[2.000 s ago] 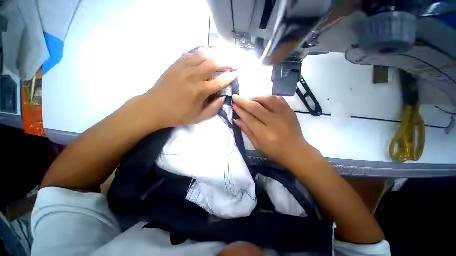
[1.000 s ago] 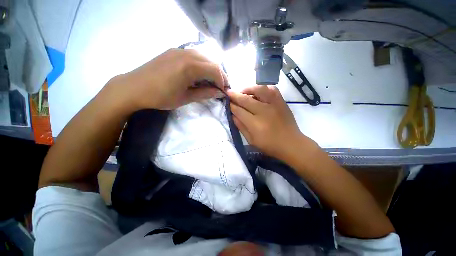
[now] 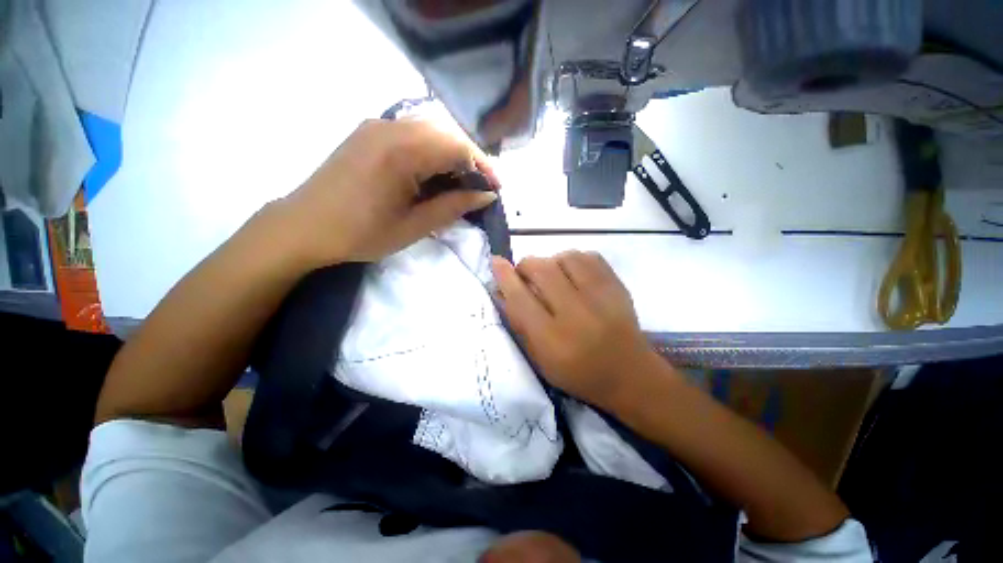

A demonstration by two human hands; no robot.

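Observation:
The dark garment [image 3: 302,374] hangs from the table edge over my lap, with its white pocket lining [image 3: 423,330] spilling out in the middle. My left hand [image 3: 379,192] pinches a dark folded strip [image 3: 497,225] between thumb and fingers, left of the machine's foot area. My right hand [image 3: 572,313] lies lower on the same strip, fingertips on its edge beside the white lining. The sewing machine head [image 3: 660,50] fills the top. The needle itself cannot be made out in the glare.
Black thread snips [image 3: 673,198] lie right of the grey guard [image 3: 597,165]. Yellow-handled scissors [image 3: 922,264] lie at the table's right. A cardboard box [image 3: 808,412] is below the table edge [image 3: 792,349]. Pale cloth and an orange item [image 3: 79,275] are at far left.
My right hand has moved down along the strip, away from my left hand, which stays near the machine and keeps its pinch. The view has shifted slightly.

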